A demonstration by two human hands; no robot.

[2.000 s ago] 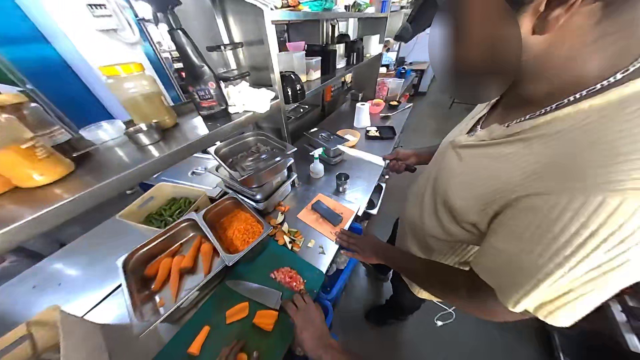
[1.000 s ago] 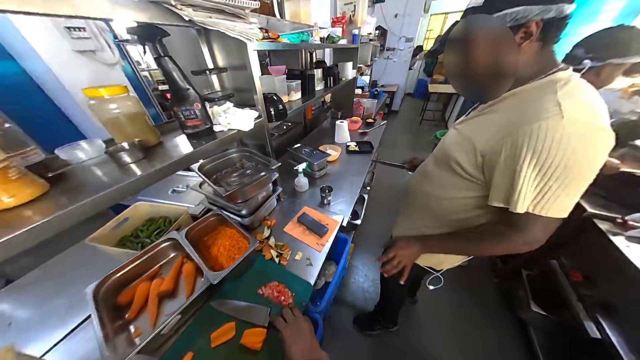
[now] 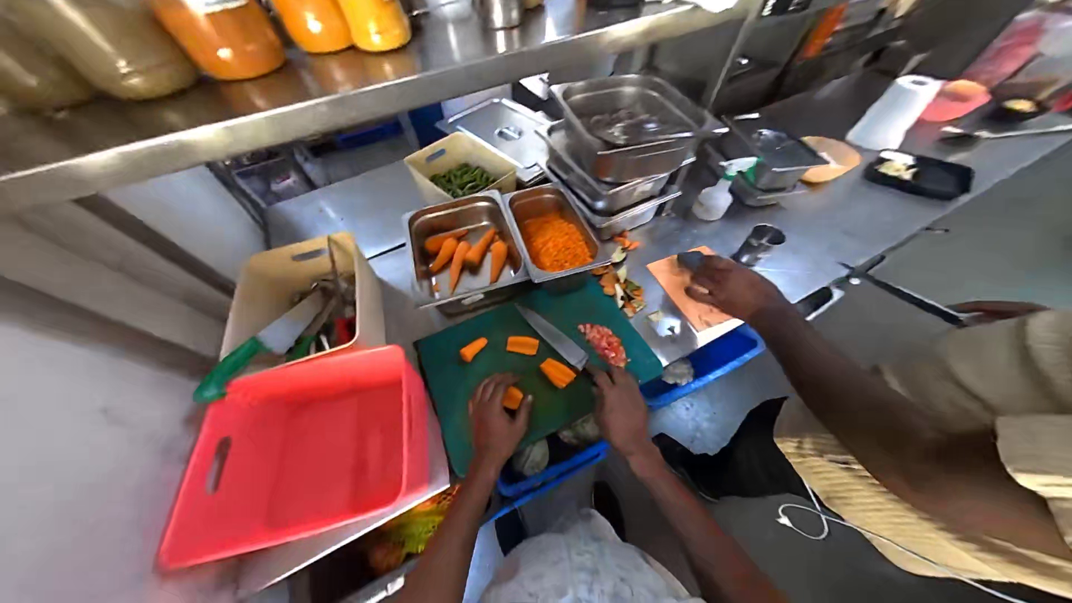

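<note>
On the green cutting board (image 3: 456, 402), my left hand (image 3: 498, 414) has its fingers around a piece of carrot (image 3: 512, 398). My right hand (image 3: 620, 406) is at the handle end of a chef's knife (image 3: 553, 335), which lies flat with its blade pointing away; the handle is mostly hidden by the hand. More cut carrot pieces (image 3: 557, 373) lie between my left hand and the blade. A pile of chopped red pieces (image 3: 603, 344) is right of the knife. Whole peeled carrots (image 3: 456, 264) and grated carrot (image 3: 553, 242) fill two steel pans behind the board.
A person's hand (image 3: 729, 285) holds a dark block on an orange board (image 3: 682, 293) at right. Vegetable peelings (image 3: 620, 289) lie between the boards. A red crate (image 3: 310, 461) and a cream bin (image 3: 368, 310) with utensils stand left. A steel shelf (image 3: 335, 100) overhangs the counter.
The view has swung left and down. The person at right, holding a long knife two seconds ago, now has one hand on the dark block. My left hand has come fully into view.
</note>
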